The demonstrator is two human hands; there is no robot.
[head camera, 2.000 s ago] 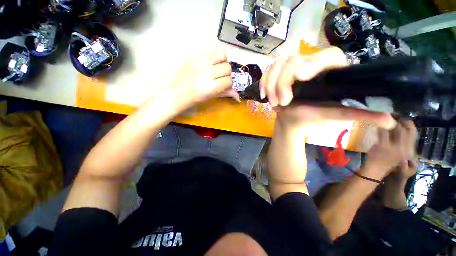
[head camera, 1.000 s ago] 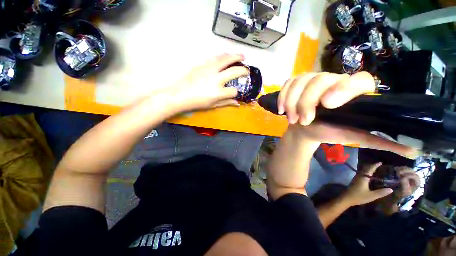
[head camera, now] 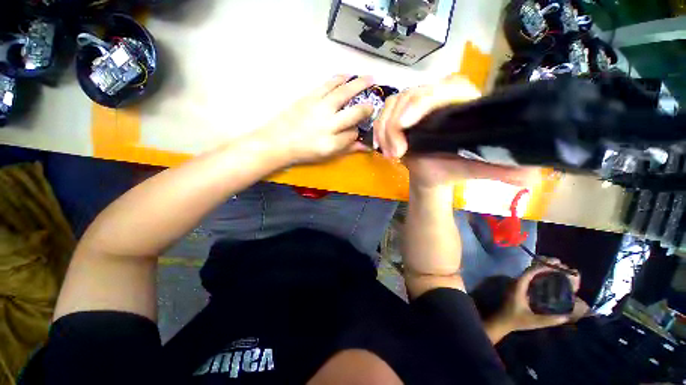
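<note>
A round black housing with a silvery circuit board inside sits at the bench's front edge, partly hidden by fingers. My left hand holds it from the left side. My right hand is closed around the front of a thick black electric screwdriver, which lies nearly level and points left at the housing. The driver tip is hidden behind my right fingers, close to the housing's right side. I cannot see a screw.
The screw feeder stands beyond the housing. Black units with boards stand at the left, and another group at the far right. Orange tape lines the front edge. At lower right, another person's hands hold a black round part.
Since a second ago, the driver and my right hand have moved left and slightly up, closer over the housing. My left hand still holds the housing. The neighbour's hands have shifted.
</note>
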